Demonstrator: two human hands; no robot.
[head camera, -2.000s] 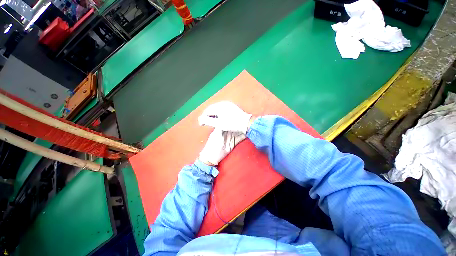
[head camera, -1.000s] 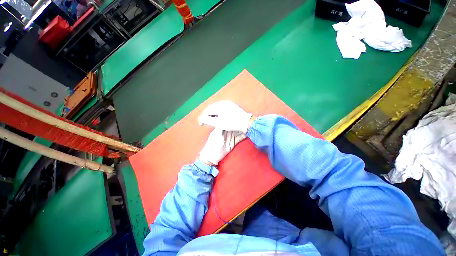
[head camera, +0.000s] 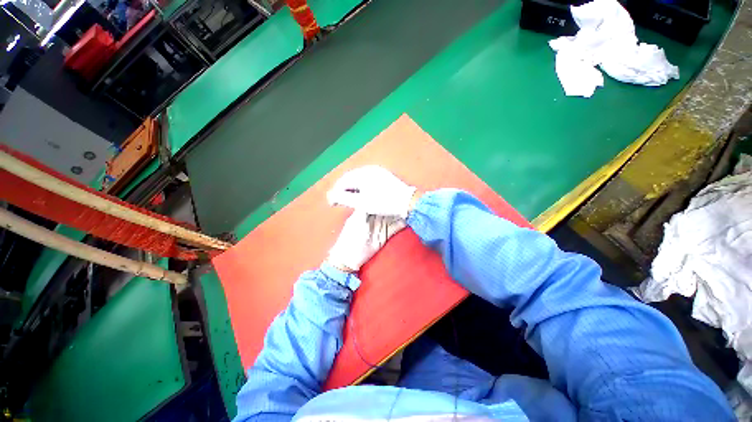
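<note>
A large flat orange-red mat (head camera: 412, 284) lies in front of me, partly over the green bench. My right hand (head camera: 373, 191), in a white glove, rests on top of my left hand over the mat. My left hand (head camera: 356, 243), also white-gloved, lies below it, its fingers partly hidden under the right. No object shows in either hand. Whether the fingers are closed cannot be told. A thin dark cord runs over the mat near my left cuff.
Crumpled white cloth (head camera: 606, 49) lies on the green bench (head camera: 528, 124) beside black bins (head camera: 548, 16). A dark conveyor belt (head camera: 289, 140) runs behind the mat. A larger white cloth (head camera: 709, 247) is at right. Red-wrapped pale poles (head camera: 99, 210) stand at left.
</note>
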